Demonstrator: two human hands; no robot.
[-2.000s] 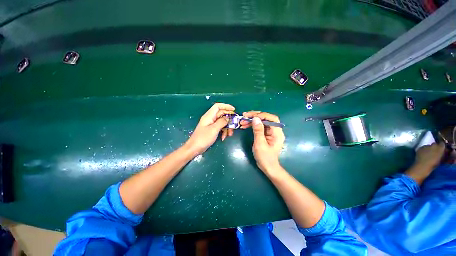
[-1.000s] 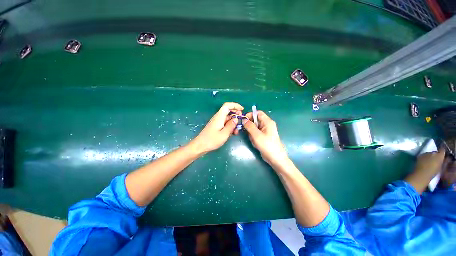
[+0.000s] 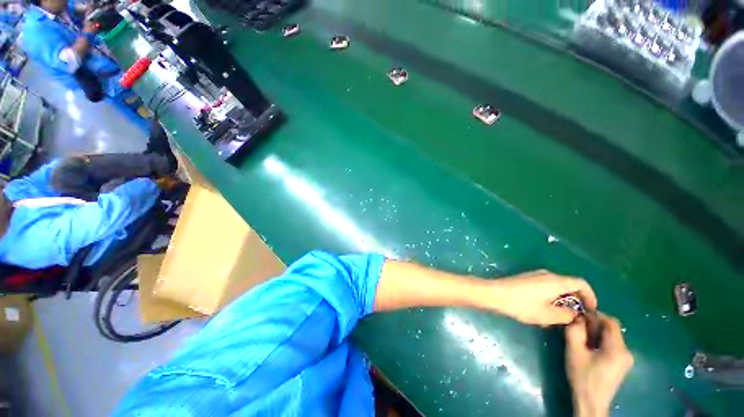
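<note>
My left hand [image 3: 538, 296] holds a small device housing [image 3: 569, 304] with a shiny rim above the green belt, at the lower right. My right hand [image 3: 600, 362] is close against it, its fingers touching or nearly touching the housing. A slim dark tool, probably the tweezers [image 3: 595, 330], shows blurred between the right fingers. The inside of the housing is too small and blurred to make out.
Several housings lie spaced along the green belt [image 3: 486, 113]. A black fixture [image 3: 253, 130] stands at the left. Cardboard box [image 3: 204, 248] on the floor, seated person [image 3: 73, 220] beyond. Clear blister tray [image 3: 640, 37] and round fan [image 3: 730, 81] at upper right; grey post [image 3: 722, 369] lower right.
The view has swung left, so the hands appear lower right and the fixture, box and people have come into view. The reel is out of view. The tool between the right fingers looks differently angled.
</note>
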